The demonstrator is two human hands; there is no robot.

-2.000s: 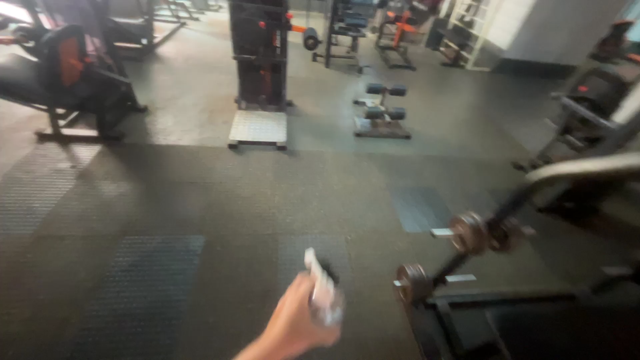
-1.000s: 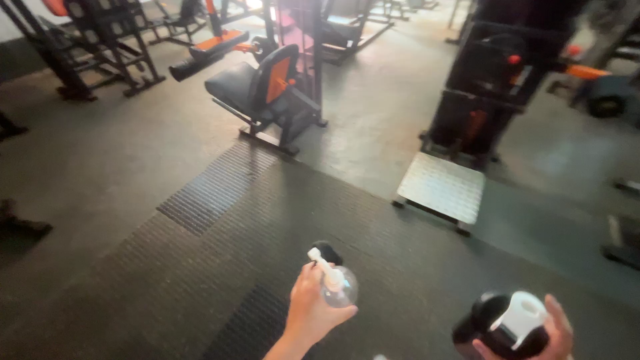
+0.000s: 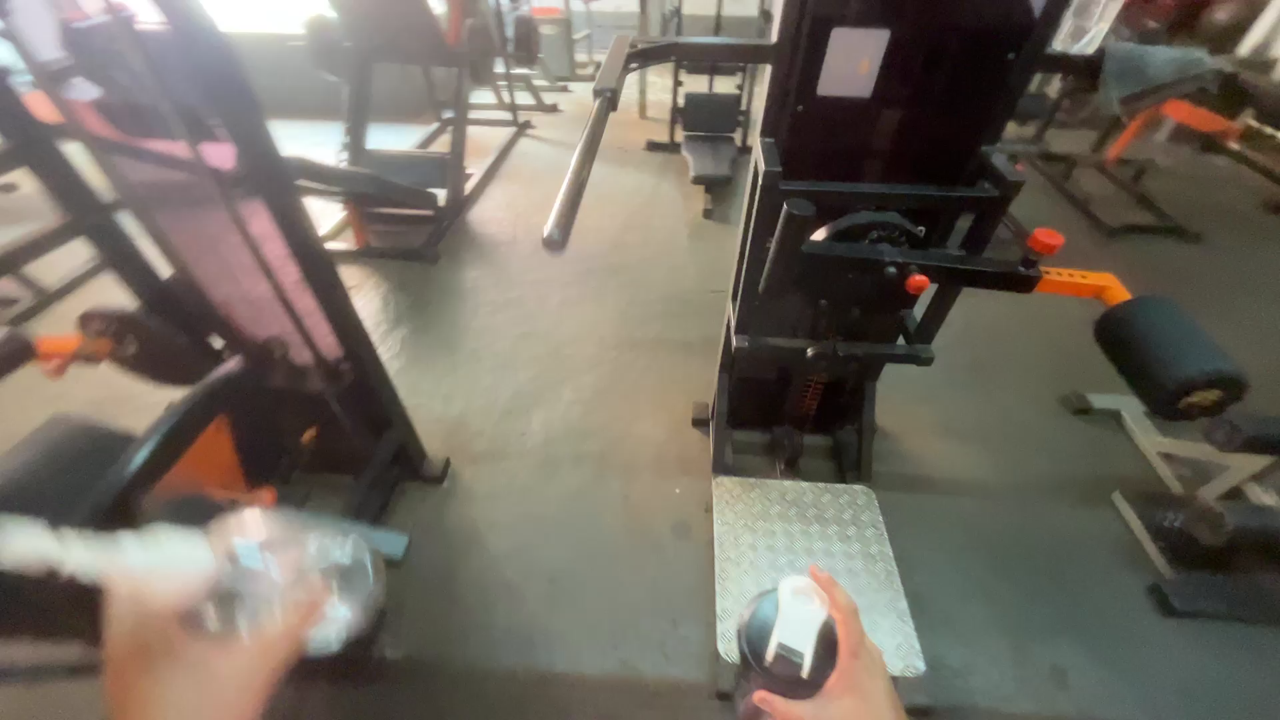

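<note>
At the lower left, blurred by motion, my left hand [image 3: 190,640] is closed around a clear spray or pump bottle [image 3: 310,580] with a white top that points left. My right hand [image 3: 850,650] grips a dark bottle with a white flip lid [image 3: 795,620] at the bottom, right of centre. This bottle appears in front of the diamond-plate metal footplate [image 3: 810,530] of a black cable machine. The two hands are well apart, and neither touches the gym equipment.
The black weight-stack machine [image 3: 900,120] rises ahead on the right, with an orange arm and a black foam roller [image 3: 1170,355]. At left is a black-framed machine [image 3: 330,330] with a pink panel. Grey floor [image 3: 560,400] runs between them toward a bench [image 3: 710,150].
The view has swung right and come nearer the cable machine since one second ago. My left hand with its clear bottle has moved to the left of the view. Both bottles are still held.
</note>
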